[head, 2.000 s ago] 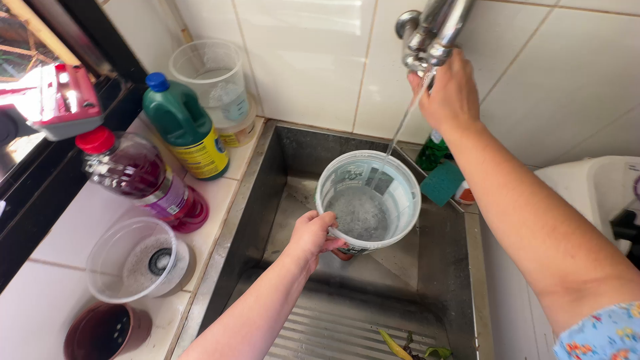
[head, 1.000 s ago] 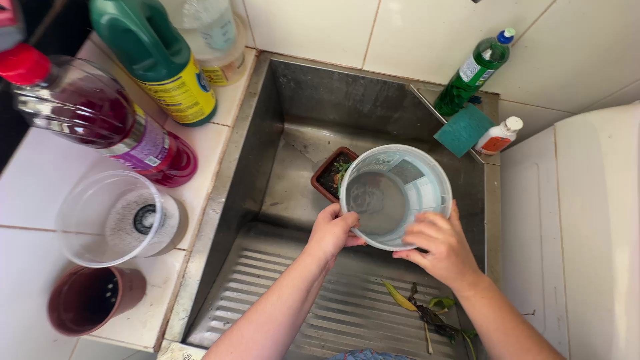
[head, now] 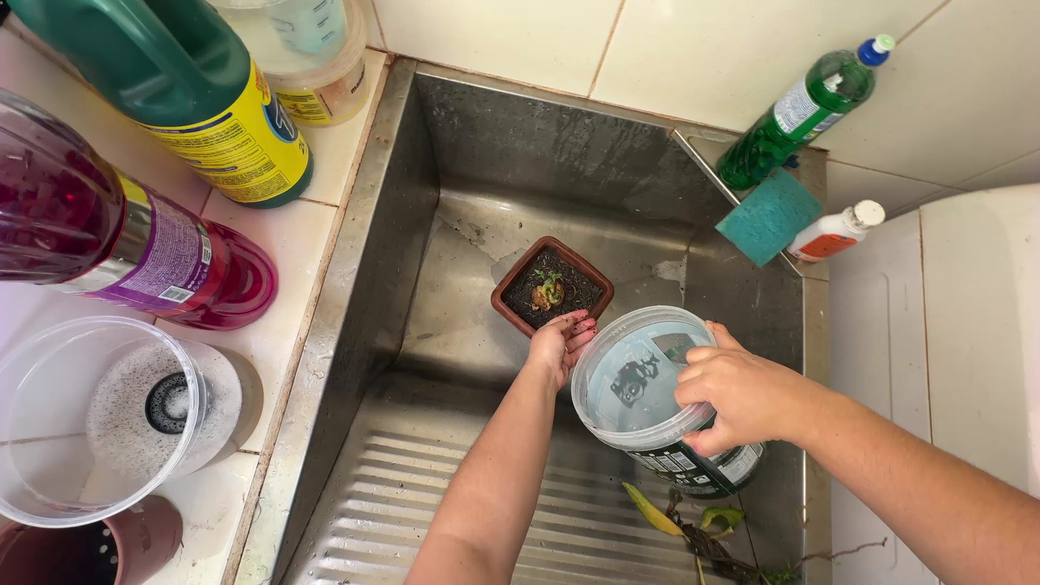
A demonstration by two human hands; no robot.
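Note:
A small square brown plastic pot (head: 505, 302) with dark soil and a little green plant (head: 549, 291) stands on the sink floor. My left hand (head: 562, 345) is at the pot's near edge, palm up, its fingers smudged with soil. To the right, my right hand (head: 727, 390) grips the rim of a clear plastic tub (head: 626, 366) with a dark label, its mouth tilted toward the pot. The tub's lower part hangs over the ribbed slope of the metal sink (head: 479, 487). Wilted leaves and stems (head: 707, 536) lie beneath it.
On the tiled left ledge stand a green bottle with yellow label (head: 236, 130), a bottle of magenta liquid (head: 187, 260), a sudsy clear tub (head: 106, 422) and a brown pot (head: 138, 544). At the right corner are a green dish-soap bottle (head: 796, 114), a teal sponge (head: 770, 217) and a white bottle (head: 837, 231).
My right hand was at the running tap, then both hands held the tub. My left hand has since let go and moved to the pot. The view has shifted down and closer.

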